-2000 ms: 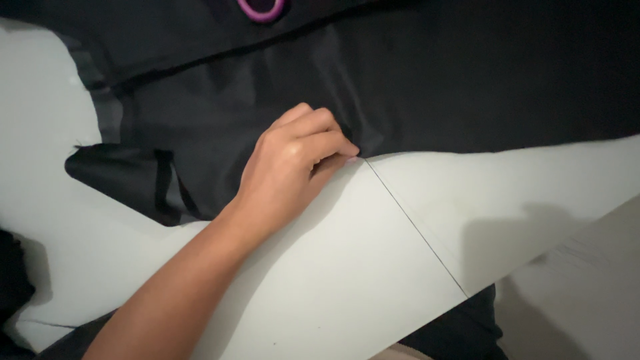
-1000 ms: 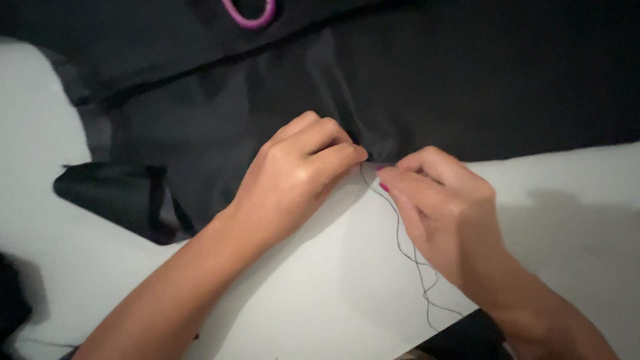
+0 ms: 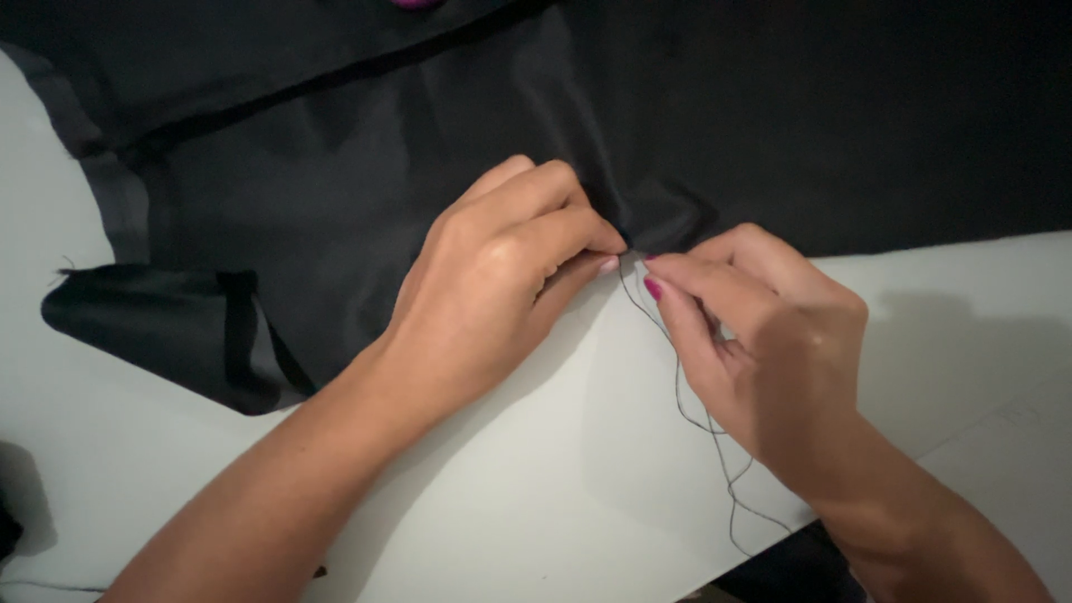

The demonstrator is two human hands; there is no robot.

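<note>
Black fabric point(image 3: 352, 193) lies across the white table, its lower edge running past both hands. My left hand point(image 3: 511, 276) pinches that edge between thumb and forefinger. Just to its right, my right hand point(image 3: 754, 335) has thumb and forefinger close together at the same edge; whether a needle is between them is too small to tell. A dark thread point(image 3: 677, 385) leaves the fabric at my left fingertips, hangs in loose curves and passes beside and under my right hand.
The white table point(image 3: 502, 494) has a slanting front edge at the lower right, with dark cloth point(image 3: 779, 565) below it. A fabric corner point(image 3: 151, 327) is folded over at the left. Part of a purple-pink object point(image 3: 416, 3) shows at the top. Something dark sits at the far left edge.
My right hand, out of view two seconds ago, has come in beside my left hand. The thread was taut toward the table's edge and now hangs slack. My left hand keeps its pinch.
</note>
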